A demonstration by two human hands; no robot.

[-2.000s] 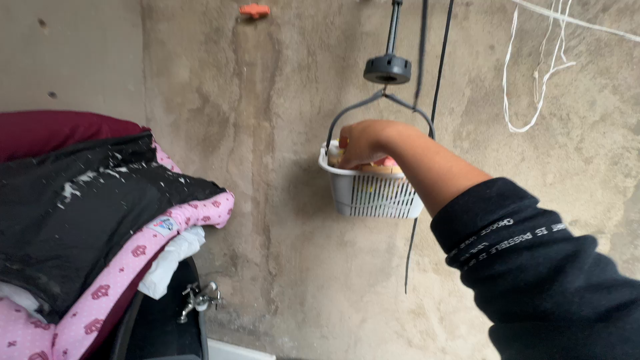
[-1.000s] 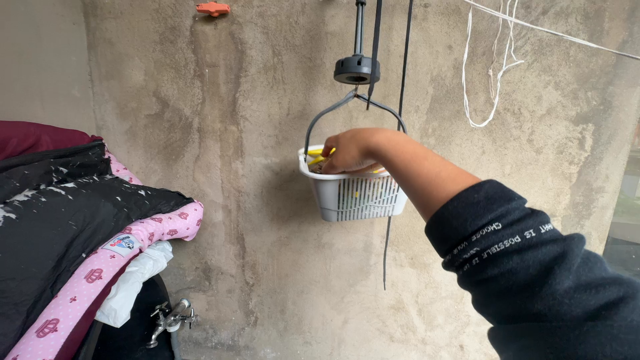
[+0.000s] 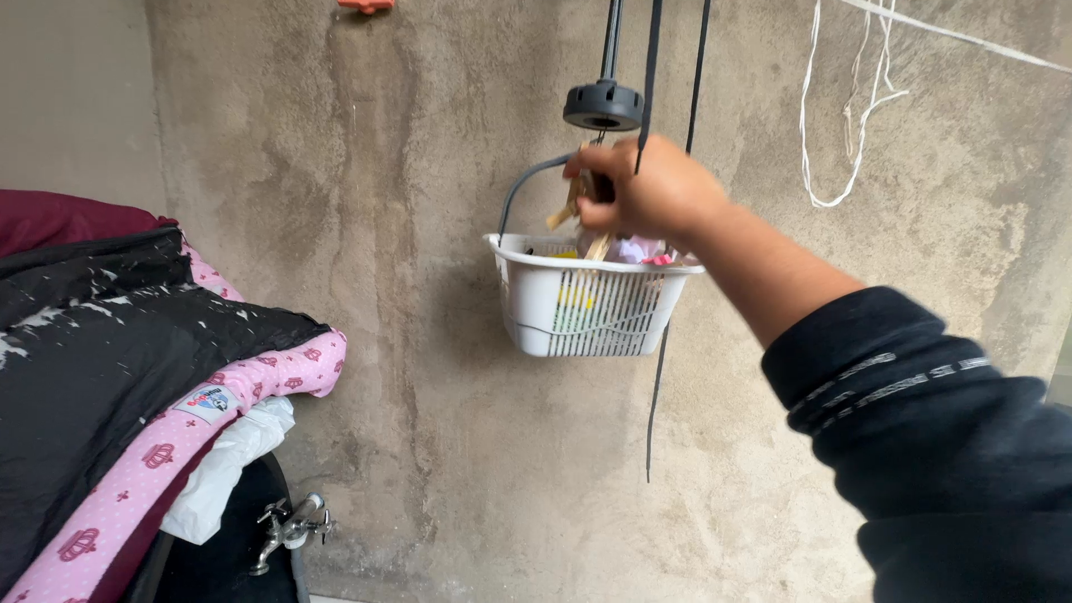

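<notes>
My right hand [image 3: 649, 188], in a dark sleeve with pushed-up cuff, is just above a white plastic basket [image 3: 528, 314] that hangs in front of the wall. Its fingers pinch light wooden pieces, which look like clothespins [image 3: 565, 213]; motion blurs them. Yellow, pink and lilac items [image 3: 636, 249] lie in the basket, partly hidden by the rim. The basket's grey handle [image 3: 523, 184] rises behind my hand, below a dark round fitting [image 3: 604, 105] on a metal rod. My left hand is out of the picture.
At left lies a heap with black fabric [image 3: 126, 352] and a pink crown-print pet bed [image 3: 285, 368]. White plastic [image 3: 230, 469] hangs below it, beside a metal faucet [image 3: 289, 528]. Black cords [image 3: 699, 75] hang near my hand; a white cord [image 3: 808, 134] loops at upper right on the concrete wall.
My right hand was down in the basket in both earlier frames. Now it is raised above the rim with the wooden pieces between its fingers.
</notes>
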